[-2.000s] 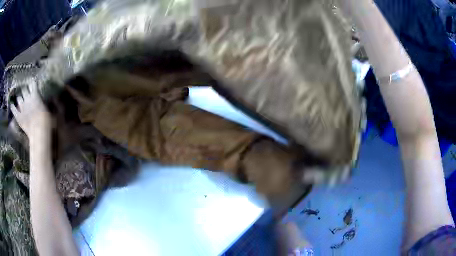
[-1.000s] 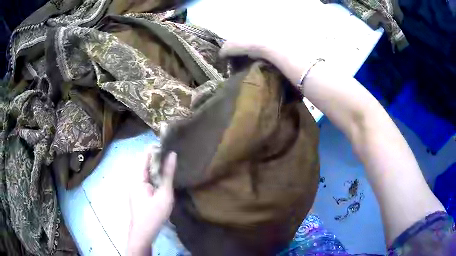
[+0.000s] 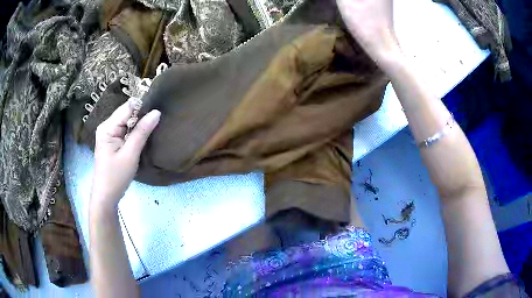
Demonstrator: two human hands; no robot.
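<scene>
A garment lies inside out across the table, with shiny golden-brown lining (image 3: 256,116) and a matt dark grey-brown facing (image 3: 189,99). Small pale button loops (image 3: 99,96) stand along its edge at the left. My left hand (image 3: 125,145) pinches the garment's braided edge between thumb and fingers. My right hand (image 3: 370,26) is at the top edge of the picture, over the dark cloth of the garment; its fingers are partly cut off or hidden. A sleeve (image 3: 309,189) hangs over the table's near edge towards my lap. No snips can be made out.
A pile of paisley garments (image 3: 35,128) lies at the left, its brown ends hanging low. Another paisley piece (image 3: 484,29) hangs over the far right corner of the white table (image 3: 192,215). Thread scraps (image 3: 401,221) lie on the pale blue floor. Blue and dark cloth is at right.
The garment is spread wider and flatter. My left hand has moved left and up with its edge; my right hand has moved up and right. The sleeve end now shows over my lap.
</scene>
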